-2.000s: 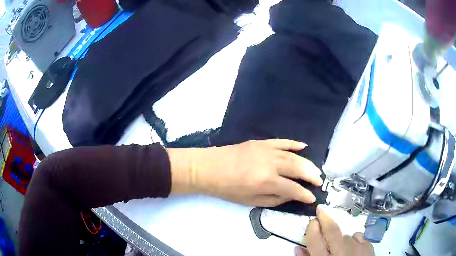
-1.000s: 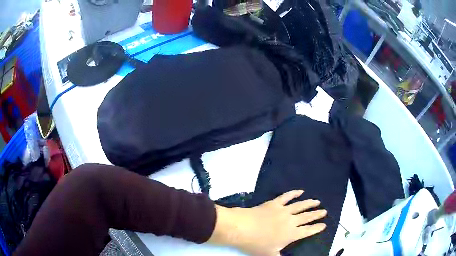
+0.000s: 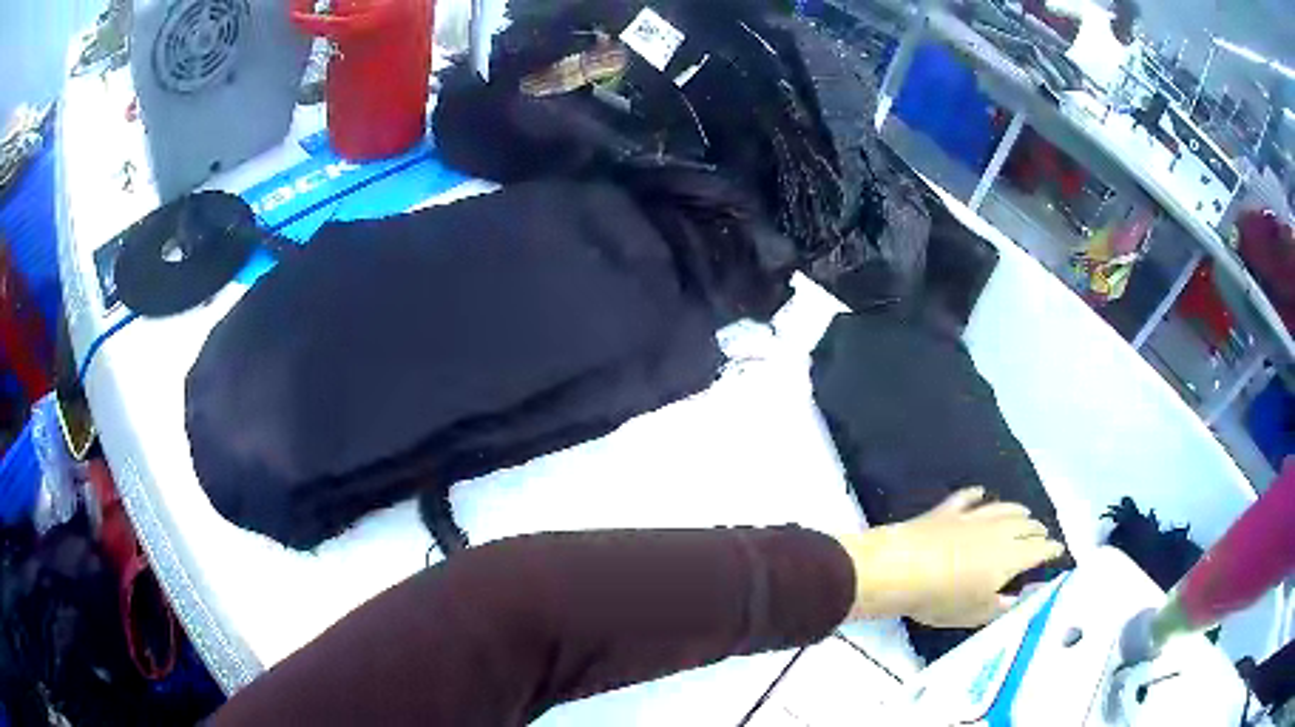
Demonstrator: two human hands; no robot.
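Observation:
My left hand (image 3: 954, 560) lies flat, palm down, on a long dark panel (image 3: 916, 419) beside the white sewing machine head (image 3: 1079, 668). Its fingers are spread and partly reach the panel's far edge. I cannot tell whether it grips the cloth. A stack of dark panels with rounded ends (image 3: 440, 348) lies on the white table (image 3: 639, 497) to the left. A narrow dark strip (image 3: 440, 514) sticks out below the stack. My right hand is not in view. The needle area is hidden.
A grey fan-vented box (image 3: 213, 85), red jug (image 3: 378, 78) and black tape reel (image 3: 185, 253) stand at the far left. Black garment bundles (image 3: 710, 114) with a white tag are piled at the back. A pink thread cone (image 3: 1236, 554) is at the right. Another workbench stands beyond.
The view has swung up and away from the needle. My left hand has moved right, with a dark panel now lying alongside the machine. My right hand has left the view.

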